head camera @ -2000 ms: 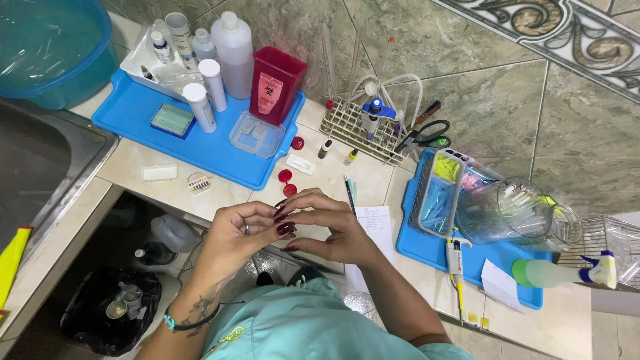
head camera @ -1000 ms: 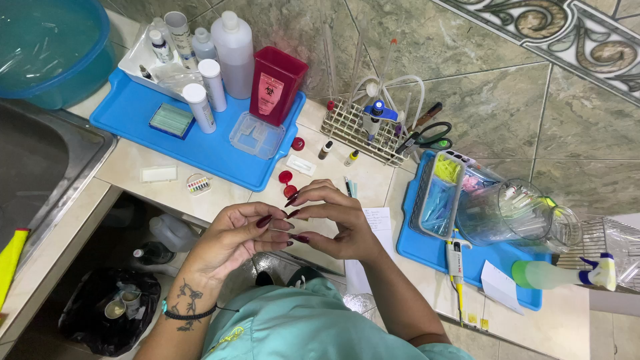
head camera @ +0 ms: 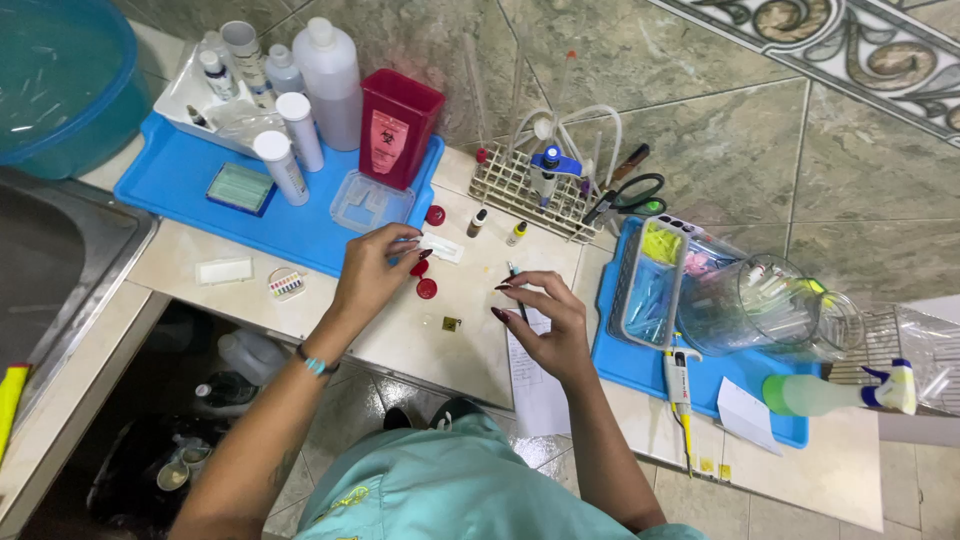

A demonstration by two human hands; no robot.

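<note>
My left hand [head camera: 381,262] reaches over the counter, its fingertips at the left end of a white plastic test cassette [head camera: 441,247]; whether they touch it is unclear. Red caps [head camera: 426,288] lie just below those fingers. My right hand [head camera: 546,315] hovers above a pen [head camera: 523,309] and a sheet of paper with writing [head camera: 534,382], thumb and fingers apart, with nothing visible between them. Two small dropper bottles, one dark-labelled [head camera: 476,223] and one yellow-capped [head camera: 517,234], stand right of the cassette. A small yellowish square with a dark mark [head camera: 451,323] lies between my hands.
A blue tray [head camera: 180,187] at the left holds bottles, a box of glass slides [head camera: 241,189] and a red sharps container [head camera: 397,127]. A tube rack [head camera: 517,187] and scissors [head camera: 637,196] are behind. At the right are a pipette [head camera: 678,382], a second blue tray [head camera: 795,431] and a spray bottle [head camera: 817,394].
My hands were together at the middle and have moved apart. The left one has moved forward to the cassette, the right one to the right. The yellowish square now shows on the counter.
</note>
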